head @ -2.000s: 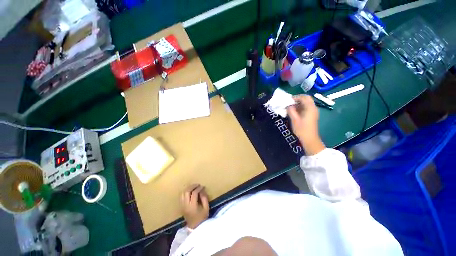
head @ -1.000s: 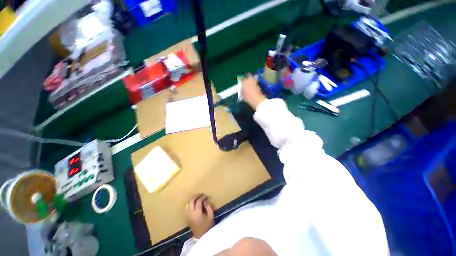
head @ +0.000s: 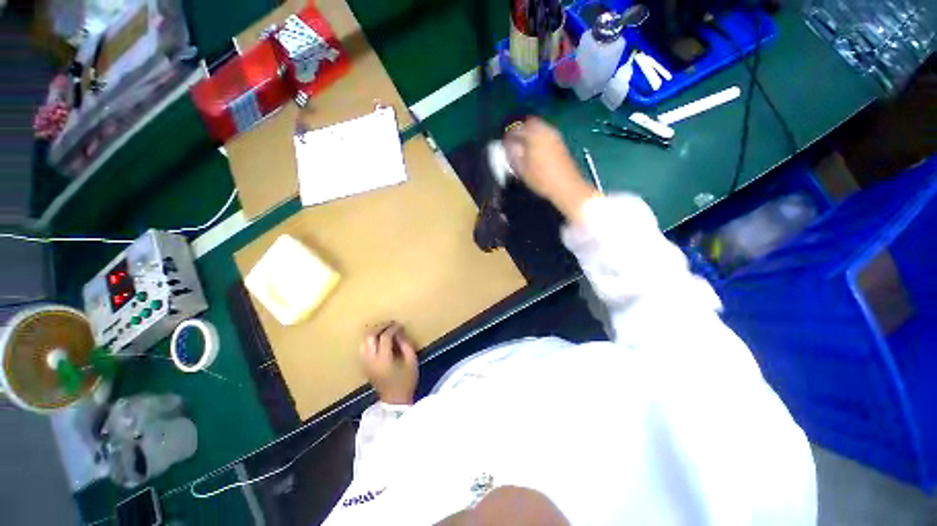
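My right hand (head: 541, 159) is over the black bench mat (head: 542, 238), its fingers closed on a small white crumpled wipe (head: 501, 162). The black electric screwdriver (head: 491, 226) hangs just below and beside that hand, over the mat's edge by the tan work board (head: 442, 272). My left hand (head: 389, 357) rests on the board's front edge with its fingers curled; no object shows in it. A pale yellow foam block (head: 292, 279) lies on the left part of the board.
A white sheet (head: 351, 157) and red packets (head: 272, 74) lie behind. Tweezers (head: 631, 133) and white sticks (head: 699, 105) are at right, by a blue tray (head: 709, 64). A grey control unit (head: 144, 291) and tape roll (head: 194, 344) are at left. Blue bins (head: 853, 339) stand beside the bench.
My right hand moved from the right side of the mat to behind it, then back over the mat. The screwdriver swung over the board and now hangs by its edge. My left hand stays on the board.
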